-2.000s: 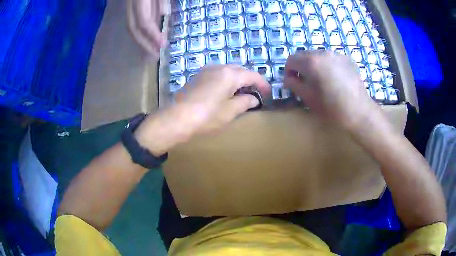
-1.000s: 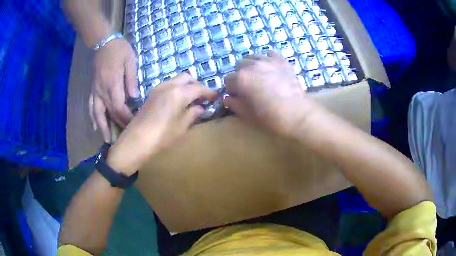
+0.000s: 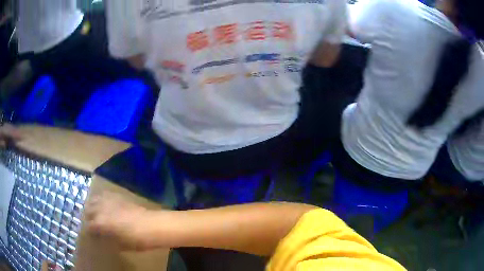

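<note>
The open brown carton [image 3: 114, 188] is at the lower left, cut off by the picture's edge. Dense rows of silvery adapter units [image 3: 42, 211] fill it. A white slip or sheet [image 3: 6, 196] lies over the units at the left edge. My right hand [image 3: 114, 219] is at the carton's wall beside the units, fingers bent and blurred; its grip on the edge is unclear. Small skin-coloured fingertips show at the bottom edge by the units; I cannot tell whether they are my left hand.
A carton flap [image 3: 63, 143] folds outward at the far side. Part of a hand shows at its left end. Two people in white shirts [image 3: 228, 100] sit ahead, backs to me, with blue stools [image 3: 114, 108] around them. Another white-clothed person [image 3: 48, 24] is at the upper left.
The view has swung right, so the carton now lies at the lower left. My right hand has left the units' front row for the carton's wall. The white sheet has appeared on the units.
</note>
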